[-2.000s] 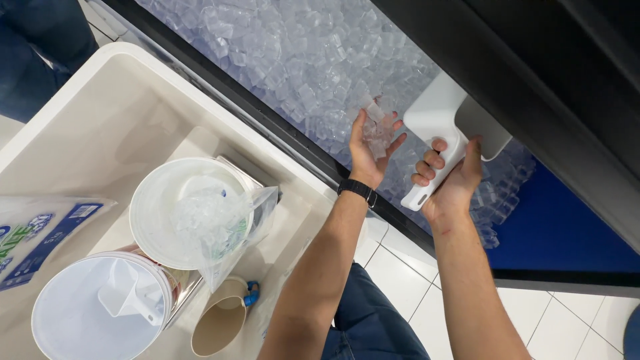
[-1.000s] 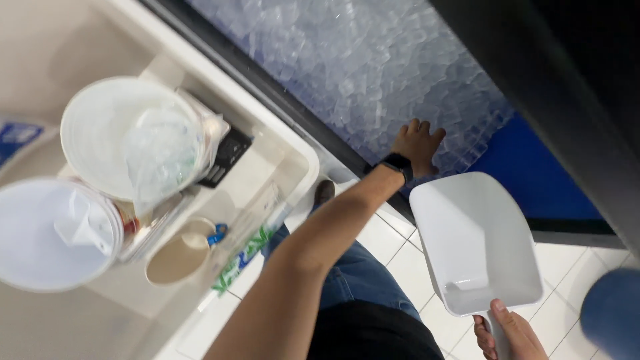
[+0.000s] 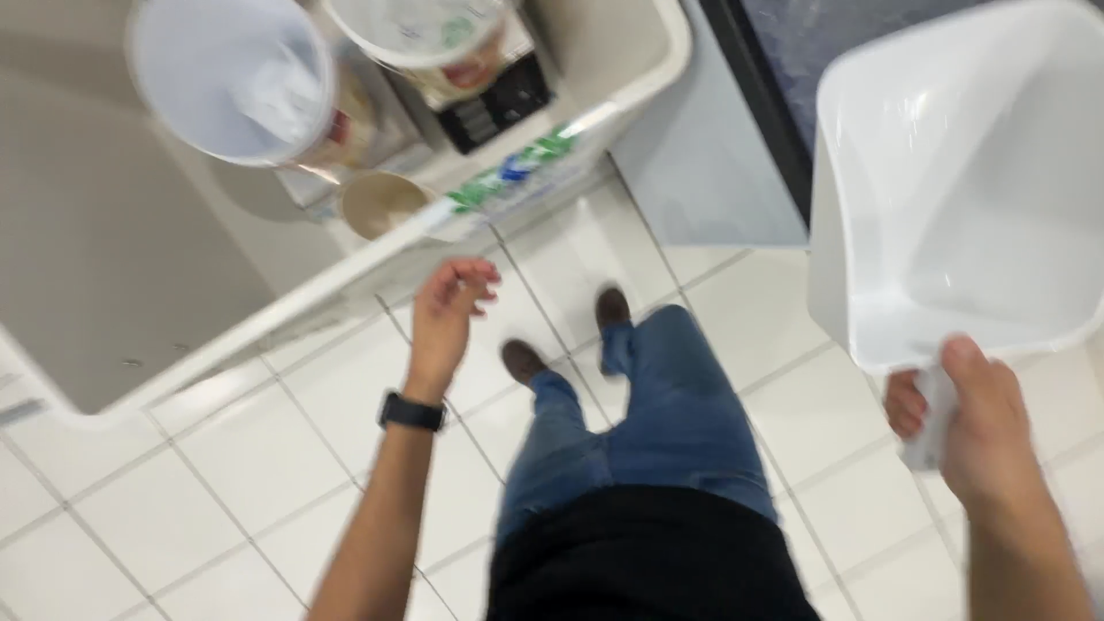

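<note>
My right hand [image 3: 975, 414] grips the handle of a large white plastic scoop [image 3: 975, 198], whose broad bowl looks empty and faces up at the right. My left hand [image 3: 453, 319], with a dark watch on the wrist, holds nothing; its fingers are loosely bent. It hangs over the floor just below the tub's rim. Plastic bags with green and blue print [image 3: 517, 168] lie over that rim. Inside the tub stand a white bucket [image 3: 233, 78] with a small white scoop [image 3: 280, 90] in it, a second bucket [image 3: 423, 43] holding a clear bag, and a beige pitcher [image 3: 379, 205].
The big off-white plastic tub [image 3: 302, 310] fills the upper left. A black device with keys [image 3: 496, 103] sits beside the buckets. At the upper right is the ice bin's dark edge [image 3: 763, 95], partly behind the scoop. White floor tiles [image 3: 233, 483] lie below.
My left hand has come out of the ice bin, where it was among the ice cubes, and is now near the tub. The view has swung strongly toward the tub and floor.
</note>
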